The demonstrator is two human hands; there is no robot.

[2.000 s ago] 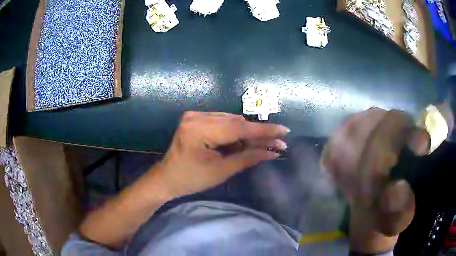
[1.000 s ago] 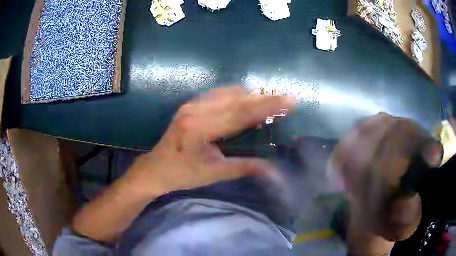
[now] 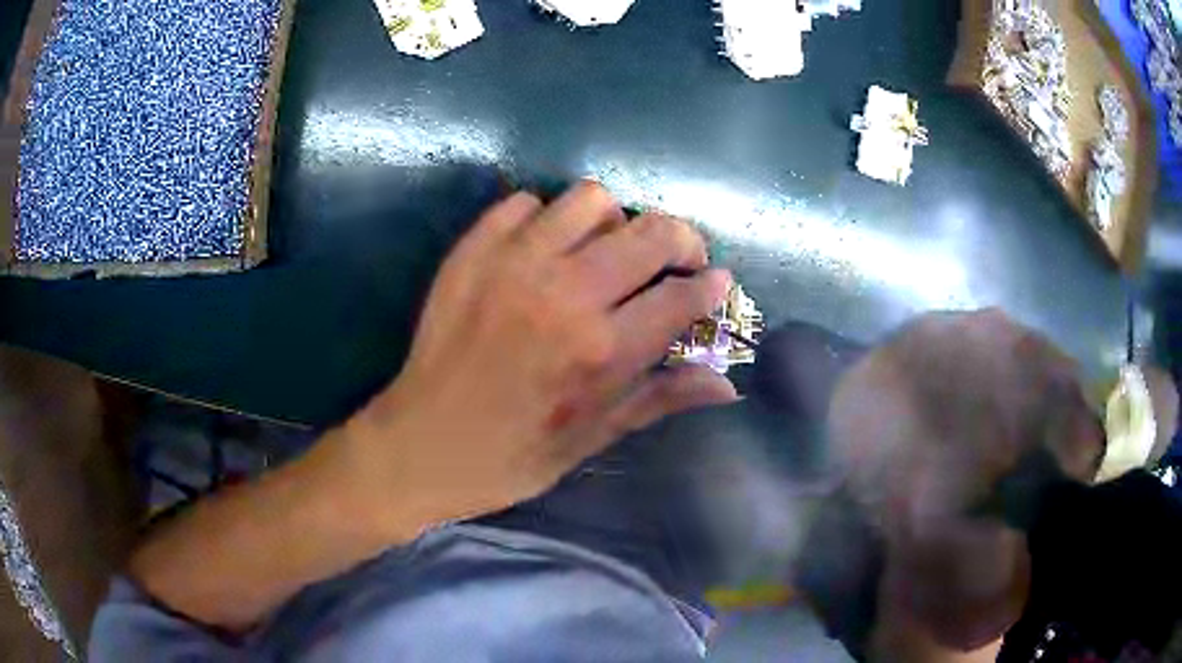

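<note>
A white socket insert (image 3: 736, 326) with gold metal sits at the bench's front edge, partly hidden by my fingers. My left hand (image 3: 570, 311) is closed around its left side, thumb below and fingers above. My right hand (image 3: 959, 453) is blurred and wrapped around the black electric screwdriver (image 3: 1102, 544). The screwdriver's dark front end points left at the insert; whether it touches is too blurred to tell. A cream wrap (image 3: 1128, 421) shows at a right-hand finger.
A screw tray (image 3: 263, 143) of blue-grey grains is at upper left. Several white inserts, one at right (image 3: 889, 135), lie across the far bench. A brown parts tray (image 3: 1135, 194) with white pieces is at upper right. A large carton (image 3: 78, 453) is at lower left.
My left hand has closed on the insert, which is now nearer the bench edge. My right hand stays at the right with the screwdriver. The view has shifted slightly.
</note>
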